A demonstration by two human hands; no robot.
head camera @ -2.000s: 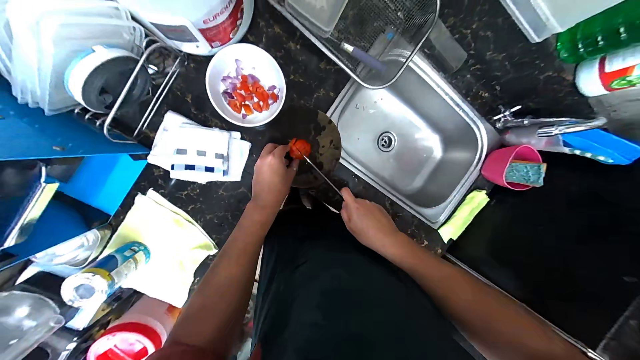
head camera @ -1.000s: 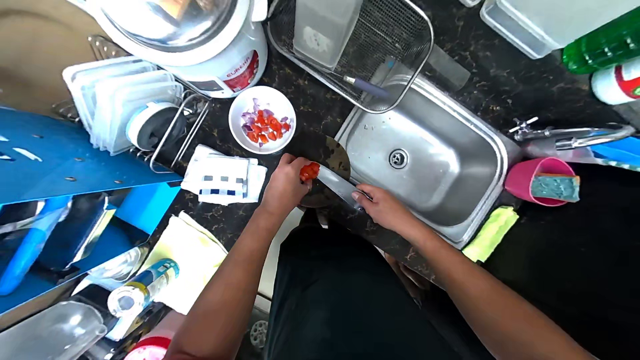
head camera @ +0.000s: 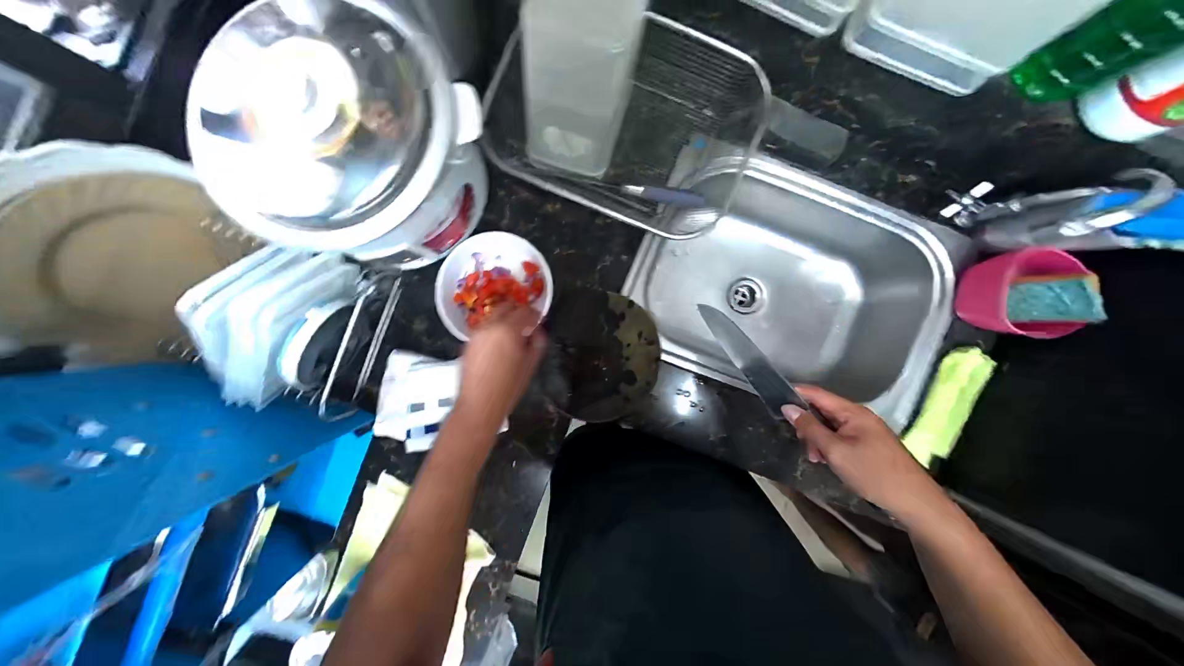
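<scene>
My left hand (head camera: 502, 347) is at the near rim of a white bowl (head camera: 447, 308), its fingertips over chopped red and purple pieces (head camera: 490, 285). The hand is blurred, and whether its fingers hold anything cannot be told. In my right hand (head camera: 846, 444) is a kitchen knife (head camera: 745, 356), its blade pointing up and left over the near edge of the steel sink (head camera: 795, 277). A round dark board (head camera: 610, 356) with worn patches lies between the bowl and the sink.
Beyond the bowl stand a white lidded cooker (head camera: 453, 222) and a wire dish rack (head camera: 712, 55) with a plastic container. A folded cloth (head camera: 416, 393) lies left of the board. Right of the sink are a pink holder (head camera: 985, 291) with a sponge, a yellow-green cloth (head camera: 953, 398) and a faucet (head camera: 1045, 217).
My left hand has moved from the red piece over the board to the bowl. The knife, earlier at that piece, has moved right with my right hand, to the sink's edge.
</scene>
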